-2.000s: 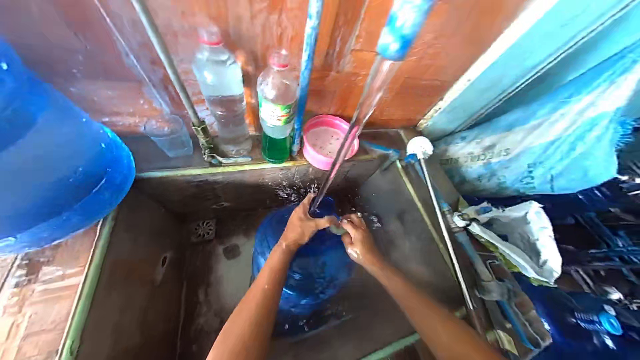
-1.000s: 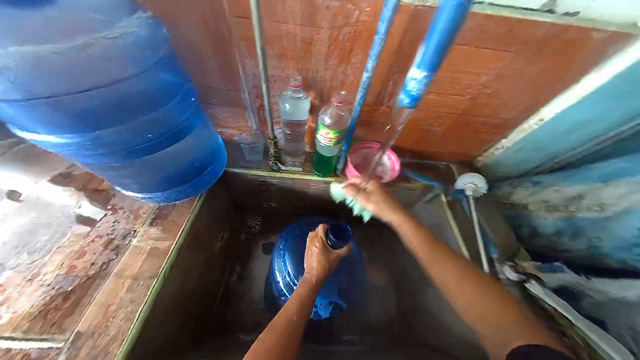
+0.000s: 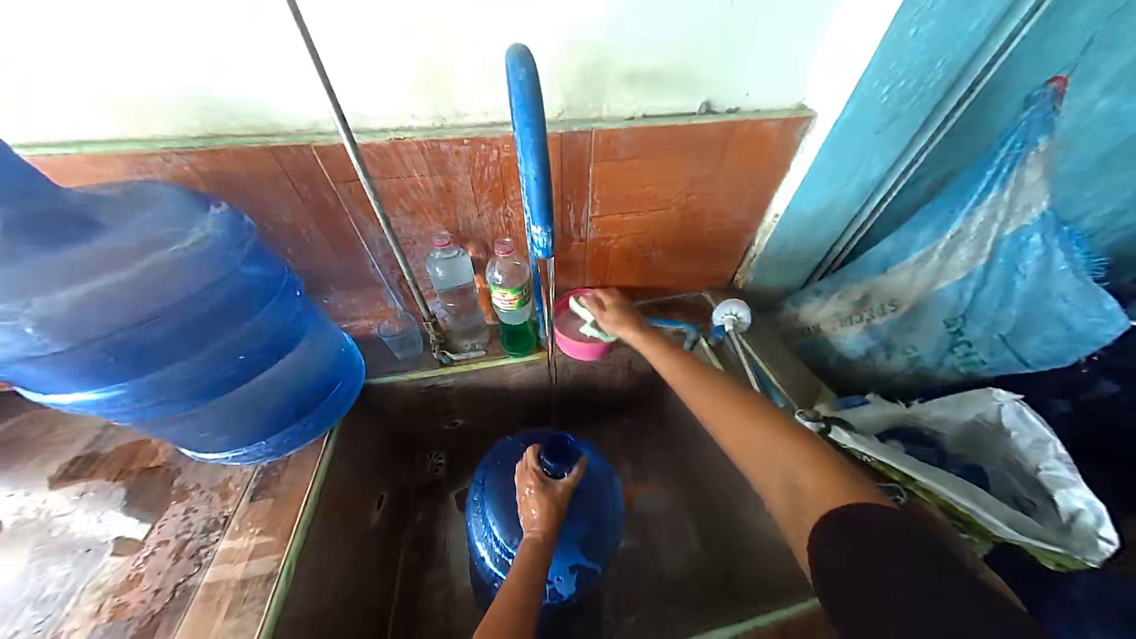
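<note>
A blue plastic water jug (image 3: 590, 524) stands upright in the dark sink basin (image 3: 710, 515). My left hand (image 3: 543, 497) is closed around its neck, just below the round mouth. At the back ledge, my right hand (image 3: 619, 312) holds a pale wet cloth (image 3: 587, 319) over the pink plastic bowl (image 3: 581, 346), which has whitish liquid in it. Water runs in a thin stream from the blue pipe spout (image 3: 540, 235), falling behind the jug's mouth. My right fingertips are partly hidden by the hand itself.
Another large blue jug (image 3: 177, 319) lies tilted at the left. On the ledge stand a clear bottle (image 3: 457, 297), a bottle of green liquid (image 3: 513, 306) and a plastic cup (image 3: 401, 337). A round white brush (image 3: 731, 315) and an open white sack (image 3: 1021, 470) are at the right.
My right hand has left the jug's neck, where it was two seconds ago, and moved with the cloth to the pink bowl. My left hand stays on the neck. The view has tilted up.
</note>
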